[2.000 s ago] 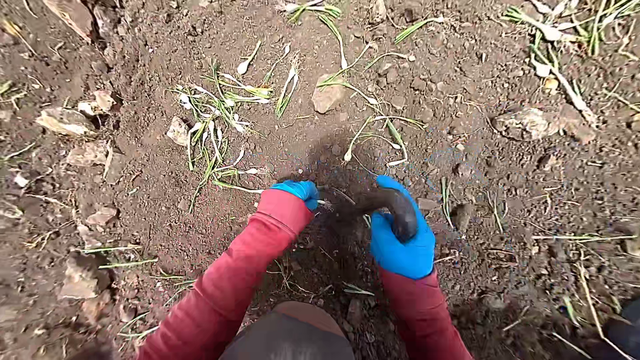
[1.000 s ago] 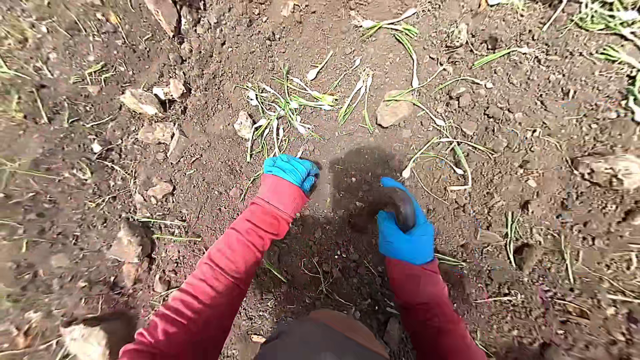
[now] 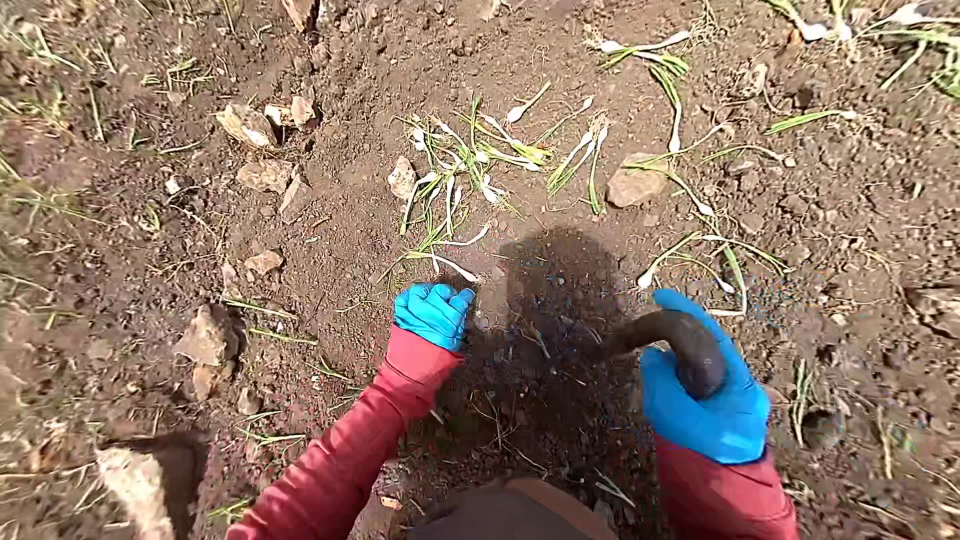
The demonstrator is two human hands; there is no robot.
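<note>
Blue gloves cover both hands. My left hand (image 3: 433, 315) is curled low over the soil, just below a loose pile of small white bulbs with green shoots (image 3: 457, 161); whether it holds anything is hidden. My right hand (image 3: 705, 390) grips a dark, curved tool or horn-like piece (image 3: 679, 341), its narrower end pointing left over shaded soil. More bulbs with shoots (image 3: 705, 259) lie just above my right hand, and others (image 3: 664, 67) lie farther up.
Stones lie about: a rounded one (image 3: 636, 180) beside the bulbs, a small one (image 3: 402, 178) left of the pile, larger ones at left (image 3: 208, 337) and lower left (image 3: 135, 480). Another bunch of bulbs (image 3: 911, 30) is at the upper right. Loose soil carries scattered shoots and dry roots.
My left hand, near the right hand two seconds ago, has moved away from it to the bulb pile's lower edge. The right hand keeps its grip on the curved piece. The view has shifted somewhat.
</note>
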